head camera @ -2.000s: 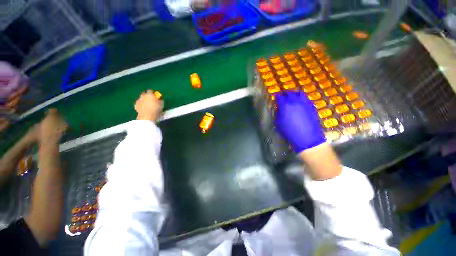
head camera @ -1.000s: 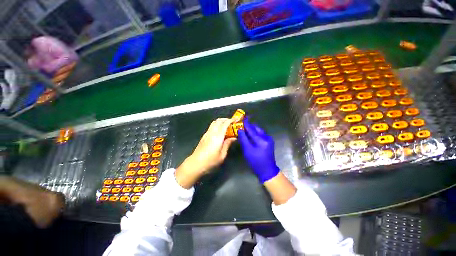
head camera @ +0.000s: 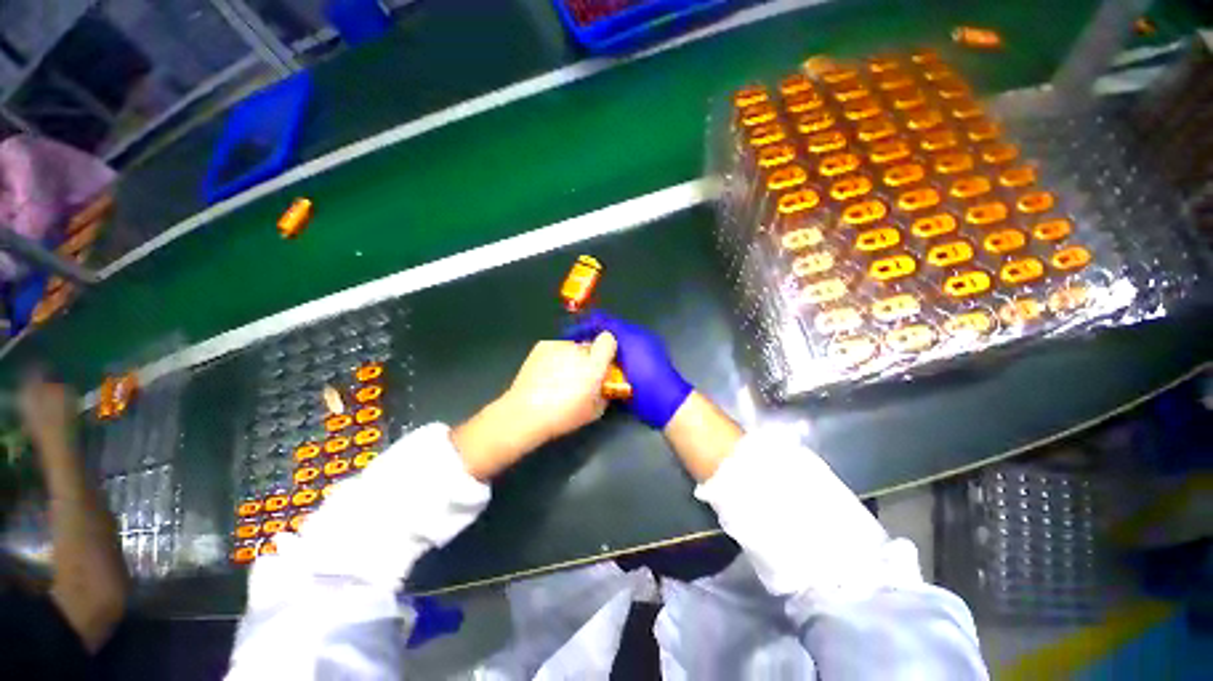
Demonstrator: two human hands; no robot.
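My bare left hand [head camera: 545, 399] and my right hand [head camera: 636, 370] in a purple-blue glove meet over the middle of the bench. An orange unit [head camera: 616, 383] shows between them, partly hidden by the fingers; which hand carries its weight is hard to tell, both touch it. Another orange unit [head camera: 581, 282] lies just beyond the fingertips. At right stands the tall full tray stack [head camera: 798, 386], mostly filled with orange units. At left lies the part-filled tray [head camera: 286, 399], with a pale piece [head camera: 333, 399] among orange units.
The green conveyor belt [head camera: 466, 200] runs beyond the white rail and carries an orange unit [head camera: 295, 217]. Blue bins [head camera: 260, 133] stand across it. A neighbour's arm [head camera: 73, 492] and tray [head camera: 144, 492] are at far left. Clear empty trays [head camera: 1038, 532] lie below the bench at right.
The hands have closed together and sit slightly lower, covering most of the unit between them. One orange unit now shows apart beyond the fingers. The view has shifted; the belt unit appears further left.
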